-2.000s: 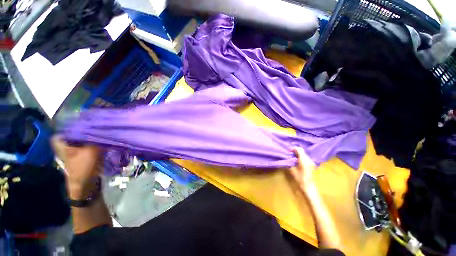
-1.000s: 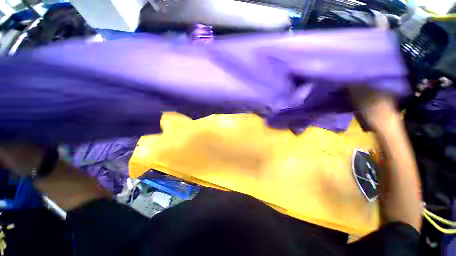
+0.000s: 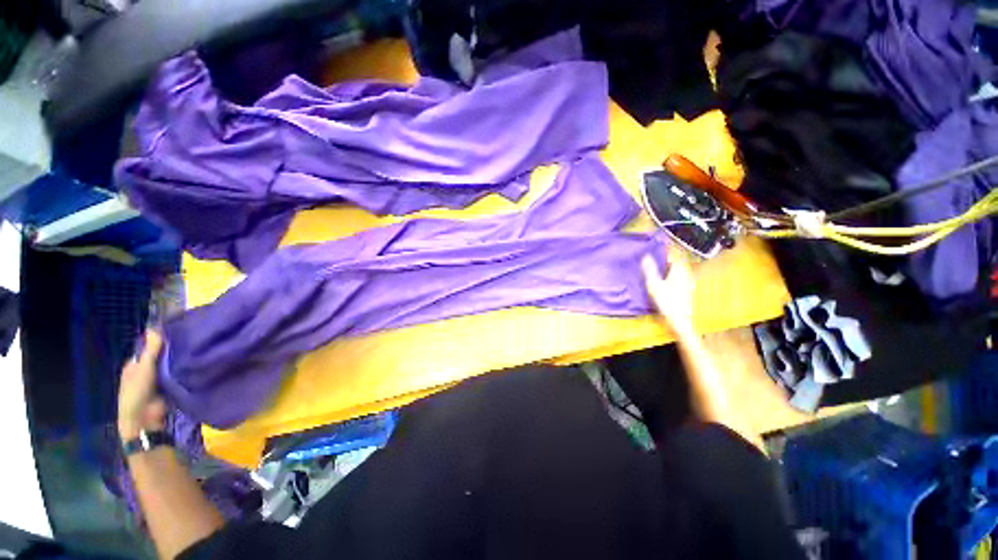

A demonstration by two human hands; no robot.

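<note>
A long purple garment piece [image 3: 438, 271] lies across the yellow ironing table cover [image 3: 427, 363], with some folds in it. My left hand [image 3: 142, 388] holds its left end at the table's left edge. My right hand [image 3: 670, 287] is at its right end; the fingertips are on the cloth, and whether they grip it cannot be told. A second purple garment piece [image 3: 405, 137] lies rumpled beyond it. The steam iron [image 3: 687, 213], with an orange-brown handle, rests at the right end of the table, just beyond my right hand.
Yellow hose and dark cord [image 3: 875, 235] run right from the iron. Dark garments [image 3: 810, 104] and more purple cloth [image 3: 941, 208] lie at the right. Grey fabric strips [image 3: 815, 345] lie near the table's right corner. A blue crate [image 3: 865, 470] is at lower right.
The garment piece, raised and blurred in both hands a second ago, now lies on the table. The view has turned, showing more of the right side.
</note>
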